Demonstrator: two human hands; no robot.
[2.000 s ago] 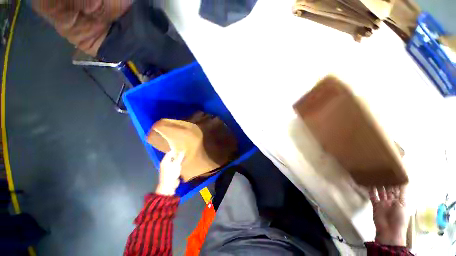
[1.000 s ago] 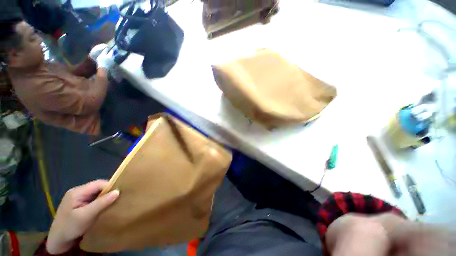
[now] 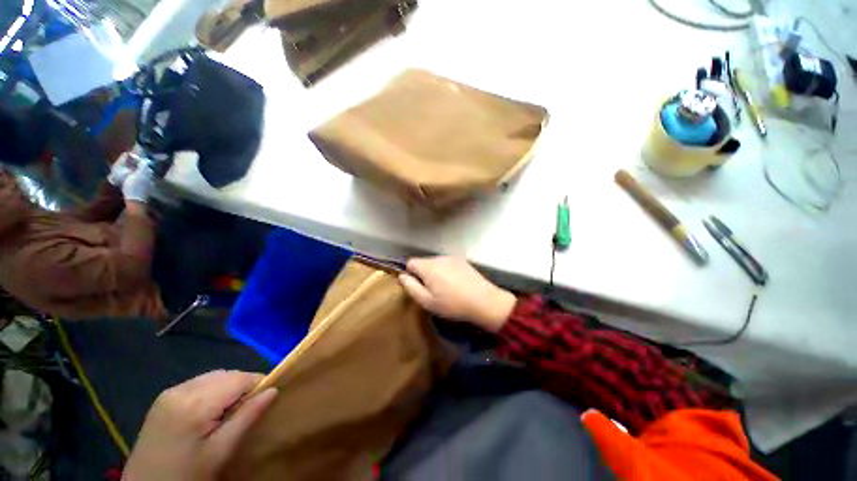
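Observation:
A tan-brown handbag body (image 3: 352, 380) with a pale edge strip lies over my lap. My left hand (image 3: 202, 418) pinches its edge at the lower left. My right hand (image 3: 458, 289) grips the upper corner of the same edge, near the table's front. A second brown bag (image 3: 428, 136) lies on the white table (image 3: 611, 122). A green-handled tool (image 3: 563, 224) with a black cord, a wooden-handled tool (image 3: 662, 216) and a slim dark and silver tool (image 3: 735, 250) lie to its right.
A blue bin (image 3: 272, 287) stands below the table edge. A cream cup (image 3: 684, 146) holds a blue bottle with a metal top. A person in brown (image 3: 75, 244) with white gloves is at the left by a dark bag (image 3: 221, 117). Brown pieces (image 3: 343, 38) lie at the back.
The held bag has come out of the bin onto my lap. My right hand has left the bag on the table and now grips the held bag's upper corner.

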